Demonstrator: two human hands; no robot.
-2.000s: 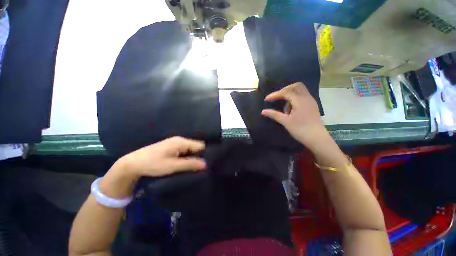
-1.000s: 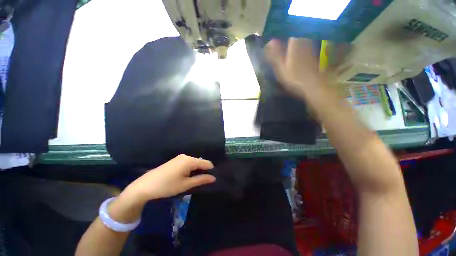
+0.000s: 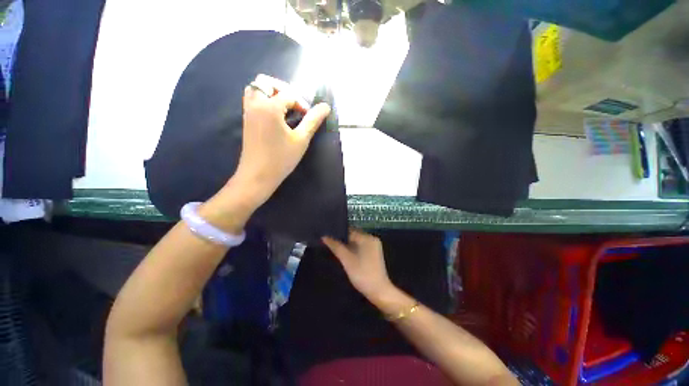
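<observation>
A wide black panel with a rounded top [image 3: 204,121] lies left of and below the needle area and hangs over the table's front edge. My left hand [image 3: 276,136] is on its upper right part, thumb and fingers at the fabric near the bright lamp glare. My right hand [image 3: 363,260] pinches the panel's lower right corner just below the table edge. The presser foot and needle are lost in the glare under the cream machine head [image 3: 366,22]. Black cut pieces [image 3: 476,113] lie right of the needle.
A long black stack [image 3: 49,98] lies at the far left. The green marked table edge [image 3: 393,211] runs across. A red basket [image 3: 578,301] with black cloth stands lower right. A coloured label sheet [image 3: 608,138] and pens [image 3: 641,151] lie at the right.
My left hand has moved up from below the table edge onto the panel. My right hand has come down from the right pieces to the panel's corner. The right pieces now lie spread wider.
</observation>
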